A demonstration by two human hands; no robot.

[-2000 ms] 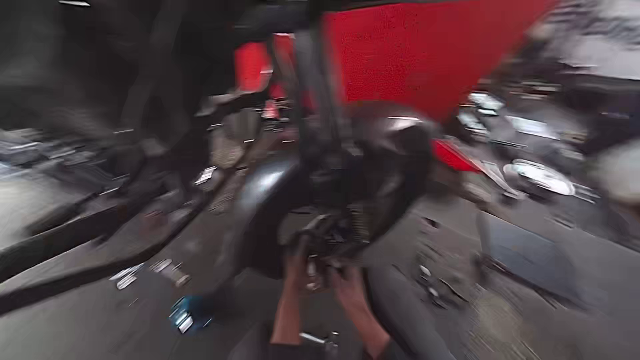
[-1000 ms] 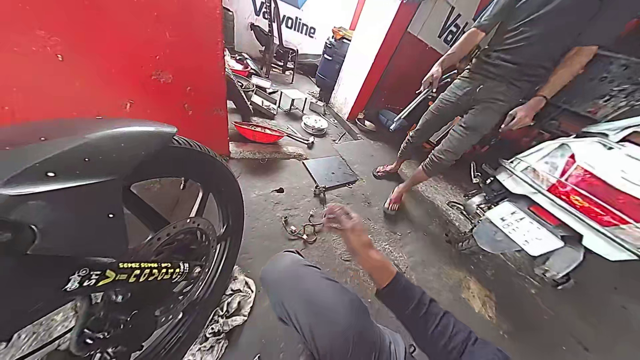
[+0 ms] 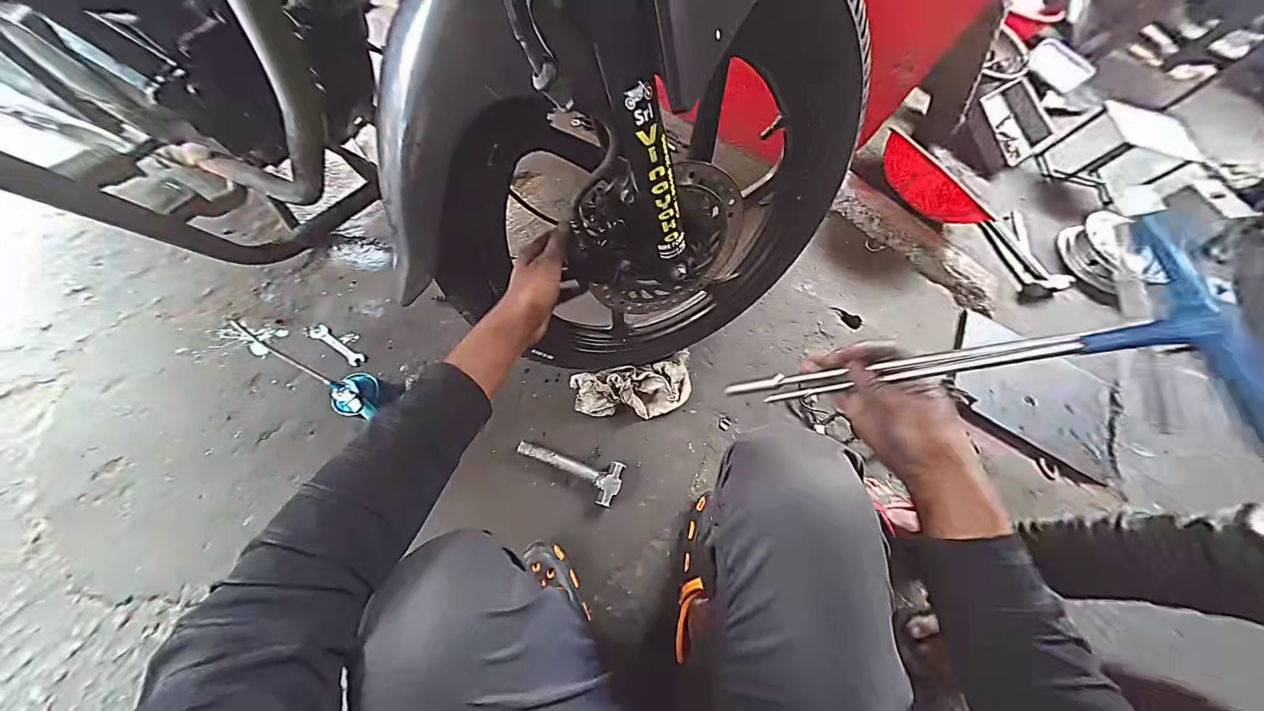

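My left hand (image 3: 538, 281) reaches to the brake caliper area (image 3: 591, 222) beside the fork leg (image 3: 647, 148) of a motorcycle's front wheel (image 3: 810, 227); its fingertips are partly hidden, so its grip is unclear. My right hand (image 3: 904, 415), slightly blurred, is closed around the steel shafts of long blue-handled tools (image 3: 987, 355), which point left from the right edge. On the floor between my knees and the wheel lies a metal hammer (image 3: 583, 474). A crumpled rag (image 3: 632, 387) is against the tire's bottom.
Left of my left forearm, a spanner (image 3: 336, 346) and a blue-green tool with a thin shaft (image 3: 354, 395) lie on the floor. A dark flat plate (image 3: 1037, 395) is at right. Behind it are a red pan (image 3: 928, 178), a metal wheel hub (image 3: 1096, 252) and metal parts. Frame tubes (image 3: 178, 217) extend left.
The view has swung left and down from the co-worker to the wheel. My right hand now holds the long blue-handled tools; a second ago the visible hand was reaching out without them.
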